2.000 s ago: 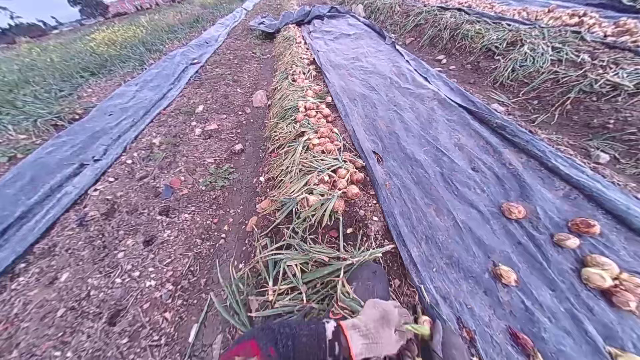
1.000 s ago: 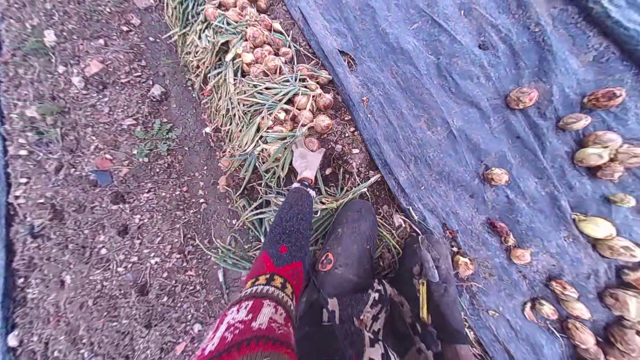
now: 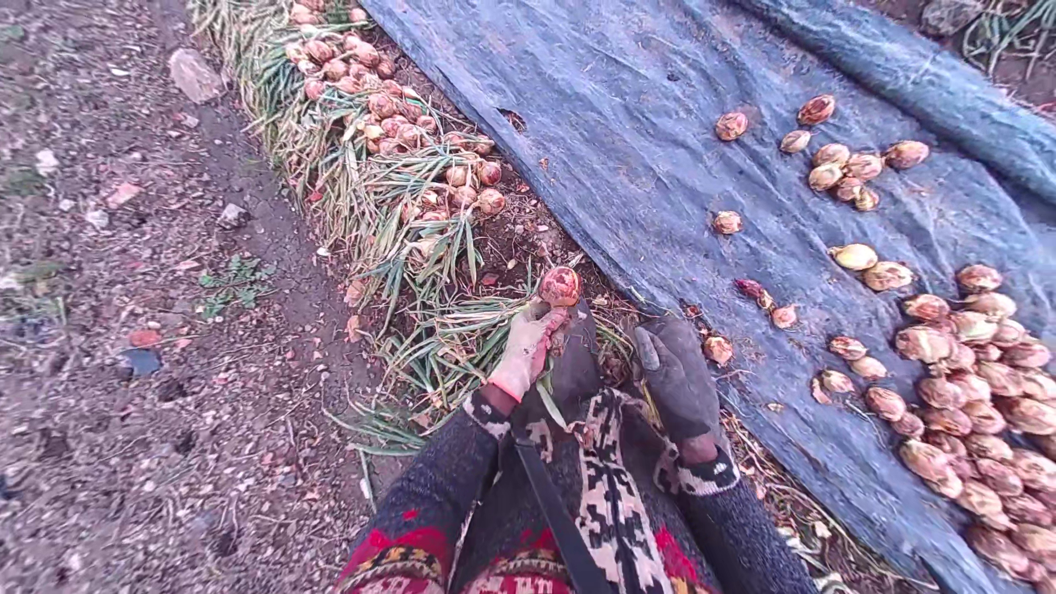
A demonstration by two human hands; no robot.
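My left hand [image 3: 526,351], in a pale, soiled work glove, holds an onion bulb [image 3: 560,286] upright by its neck, with leaves hanging below the fist. My right hand [image 3: 672,379], in a dark gray glove, is just right of my knee, beside the edge of the blue-gray ground-cover fabric [image 3: 652,165]; its palm side is hidden, so what it may hold does not show. Pulled onions [image 3: 396,132] with long green leaves [image 3: 445,330] lie in a row ahead and left of my hands.
A heap of trimmed onions [image 3: 982,396] lies on the fabric at right, with loose bulbs [image 3: 850,169] farther up. Bare stony soil [image 3: 165,412] runs along the left, with a large stone [image 3: 195,74]. A dark strap [image 3: 561,520] hangs over my lap.
My left hand, reaching to the onion row one second ago, has come back toward my knees with an onion in it. My right hand now shows beside the fabric edge.
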